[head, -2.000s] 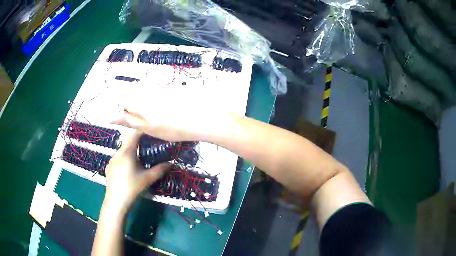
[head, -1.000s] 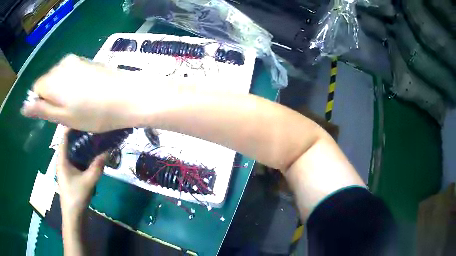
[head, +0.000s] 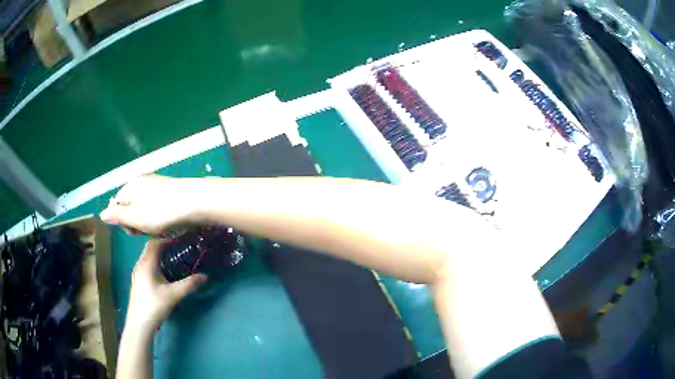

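A black ribbed speaker stack (head: 191,255) with some red wire is low over the green bench, left of centre. My left hand (head: 155,287) grips it from the left and below. My right hand (head: 152,203) is just above the stack, its arm reaching across from the right. Its fingertips are together, but whether they hold wires is unclear. The white foam tray (head: 511,215) lies at the right, with rows of black speakers and red wires (head: 388,126) and one loose disc (head: 482,184) showing its face. My right forearm hides part of the tray and bench.
A carton (head: 96,296) of tangled black parts stands at the left edge. A black strip (head: 318,296) with a cream stepped piece (head: 252,120) crosses the bench beside the tray. Clear plastic (head: 603,66) covers dark material at the right. A pale rail (head: 170,152) edges the bench.
The view has swung left, bringing the carton in. My left hand has carried the speaker stack off the tray to over the bench. My right hand moved along with it.
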